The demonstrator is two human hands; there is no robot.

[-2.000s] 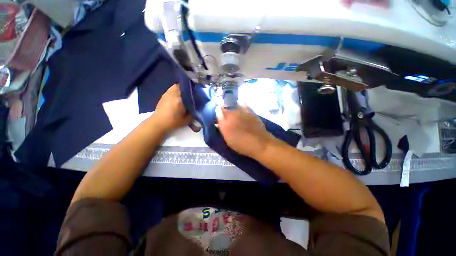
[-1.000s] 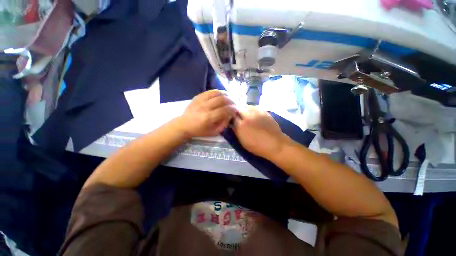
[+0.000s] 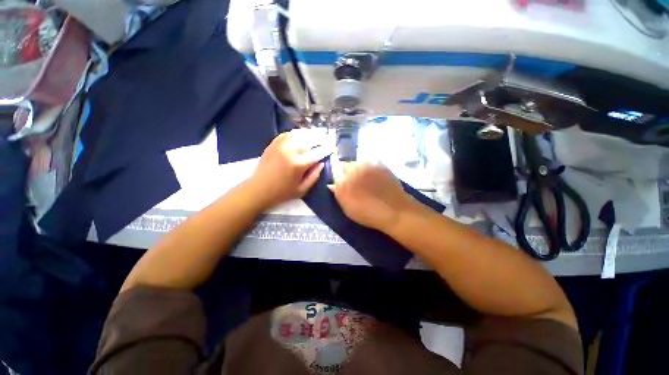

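Note:
A navy cloth piece (image 3: pixel 352 233) runs from the needle area over the table's front edge. My left hand (image 3: pixel 287 168) pinches its edge just left of and below the presser foot area. My right hand (image 3: pixel 367 192) lies on the same cloth to the right, with fingers curled on it. The white sewing machine head (image 3: pixel 411 44) with a blue stripe stands above both hands. The needle and presser foot are lost in glare and partly hidden by my fingers. Wide navy panels (image 3: pixel 161 117) lie flat at the left.
A black phone-like rectangle (image 3: pixel 483 165) and black-handled shears (image 3: pixel 551 212) lie to the right, with a dark scrap and white tag (image 3: pixel 610 245) beyond. A ruler strip (image 3: pixel 286 228) runs along the table's front. A pink basket (image 3: pixel 62 69) is at upper left, a dark cloth heap (image 3: pixel 44 293) at far left.
The view has shifted, so the machine sits lower and further left than one second ago. Both hands stay close together at the needle; my left fingers have opened out slightly, and more cloth shows between the hands.

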